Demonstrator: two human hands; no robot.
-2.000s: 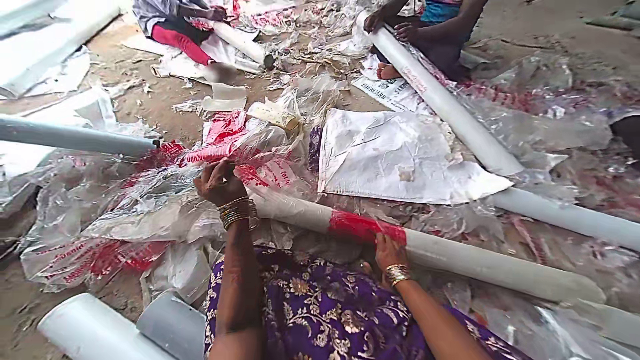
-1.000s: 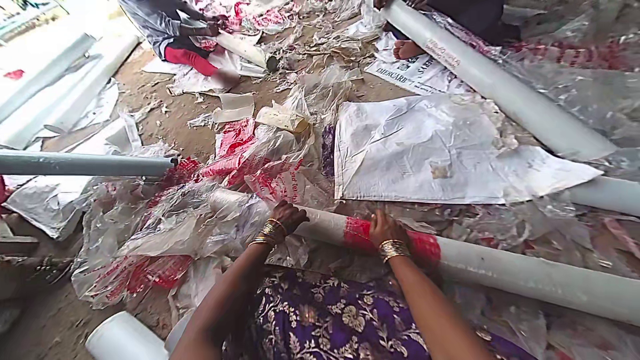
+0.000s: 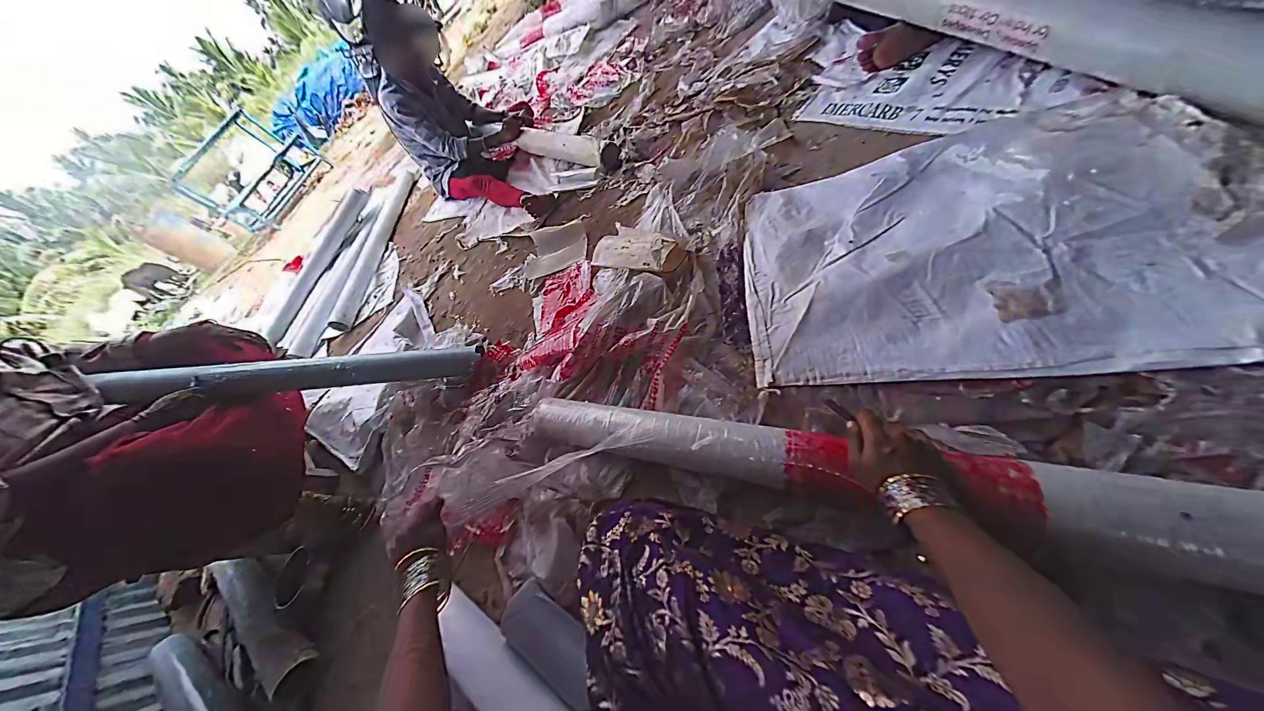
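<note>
A long pale grey plastic pipe point(image 3: 681, 439) lies across in front of my lap, with a red-printed band point(image 3: 997, 489) round it. My right hand point(image 3: 889, 454) rests over the band, its fingers on the pipe; a thin dark thing, too small to name, shows by its fingertips. My left hand point(image 3: 420, 523) is beyond the pipe's left end, closed on clear plastic film point(image 3: 533, 464) that stretches toward that end. Red-printed film point(image 3: 563, 316) lies crumpled past it.
At left a person in red cloth point(image 3: 197, 464) is beside a grey pipe point(image 3: 296, 373). Another seated person point(image 3: 434, 128) handles a pipe farther back. A white sack point(image 3: 987, 257) lies beyond my pipe; pipe ends point(image 3: 543, 632) are beside my lap.
My left hand has left the pipe and moved left, drawing film with it. My right hand stays at the red band. The view has swung left.
</note>
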